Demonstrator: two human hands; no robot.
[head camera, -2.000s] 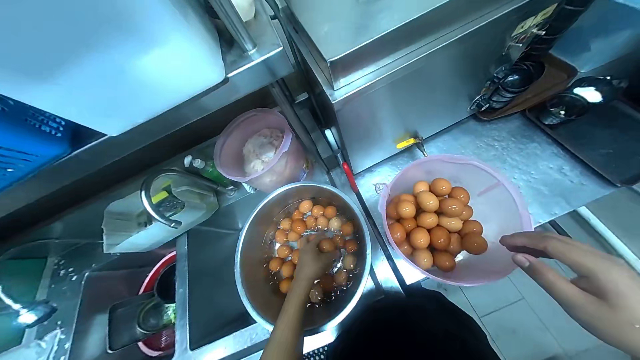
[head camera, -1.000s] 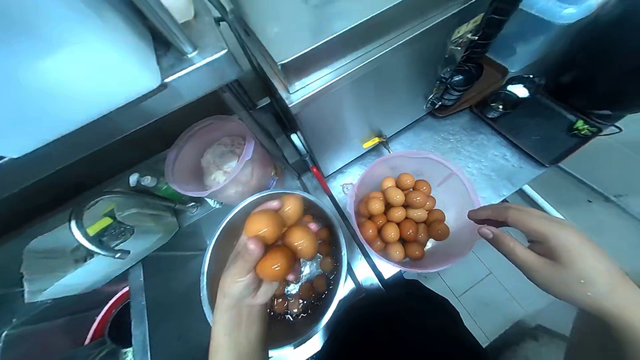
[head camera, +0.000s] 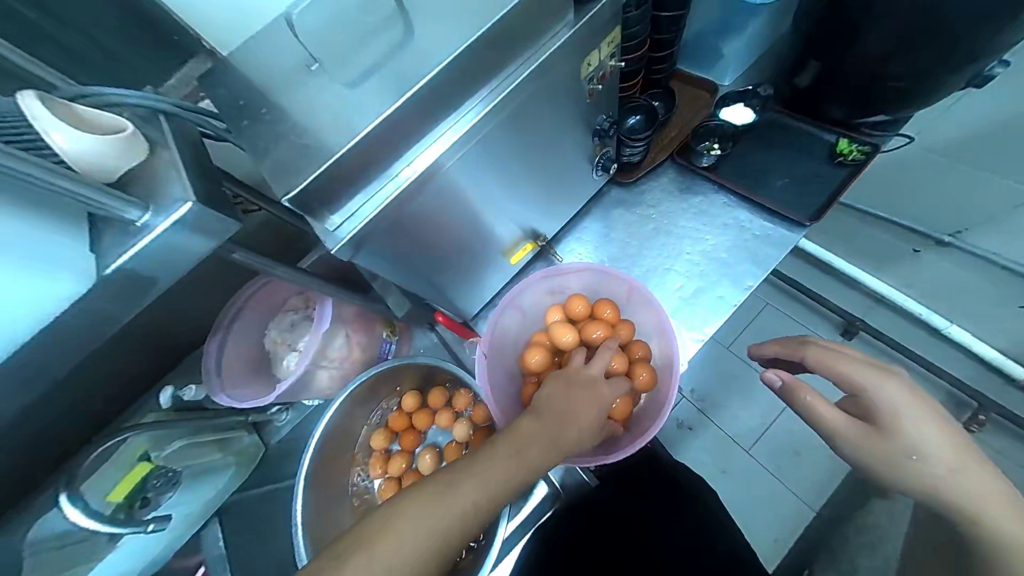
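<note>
My left hand (head camera: 580, 396) reaches into a pink plastic tub (head camera: 500, 320) of brown eggs (head camera: 596, 332), its fingers spread among them; whether it still grips any egg is hidden. At the lower left is a round steel bowl (head camera: 320, 456) of water, where more brown eggs (head camera: 410, 439) lie, with my left forearm across its edge. Bare and apart from everything, my right hand (head camera: 864, 408) hovers over the floor to the right of the tub, thumb and fingers parted.
A steel appliance (head camera: 480, 176) with a yellow-handled valve (head camera: 522, 253) stands behind the tub. Beyond it are stacked black bowls (head camera: 638, 120) and a dark tray (head camera: 780, 164). Another pink tub (head camera: 232, 344), holding pale contents, sits behind the steel bowl. A faucet (head camera: 104, 524) is at the lower left.
My left hand took several eggs up out of the water in the steel bowl and has moved right, into the pink tub. The view has shifted.
</note>
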